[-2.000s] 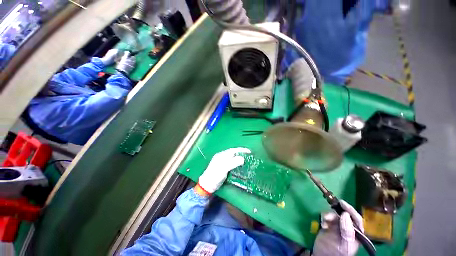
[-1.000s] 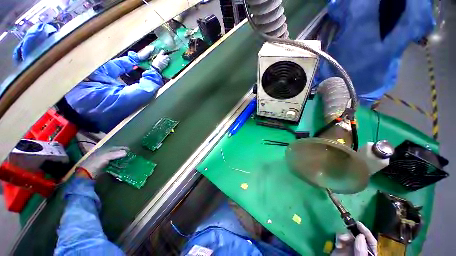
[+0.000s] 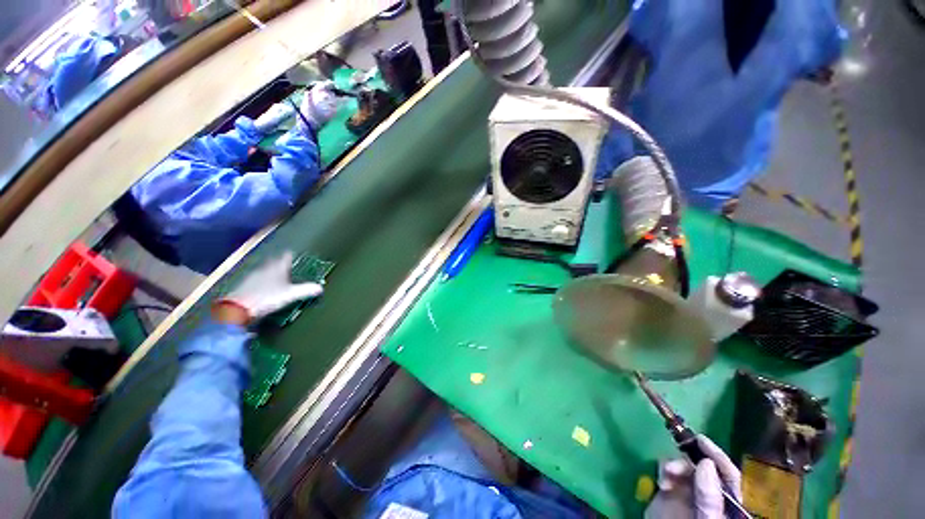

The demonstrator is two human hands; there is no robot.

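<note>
Two green circuit boards lie on the dark green conveyor at left. My left hand (image 3: 266, 288), gloved in white, is over the upper board (image 3: 312, 270), its fingers across the board and covering part of it; it is blurred, and whether it grips the board cannot be told. The lower board (image 3: 266, 373) lies beside my left forearm, partly hidden by the sleeve. My right hand (image 3: 698, 480), gloved and near the bottom edge, is shut on the soldering iron (image 3: 669, 414), whose tip end is beneath the hood's rim.
A round fume hood (image 3: 635, 326) stands over the green mat (image 3: 487, 405). Behind are an ionizing blower (image 3: 540, 174), blue pen (image 3: 469, 243) and tweezers (image 3: 534, 289). At right are a white bottle (image 3: 728, 300), black fan (image 3: 811, 316), iron stand (image 3: 779, 416) and sponge (image 3: 771, 491). People in blue work nearby.
My left hand first carried the mat's board to the conveyor, then let go and moved up and right to the other board. My right hand still holds the iron.
</note>
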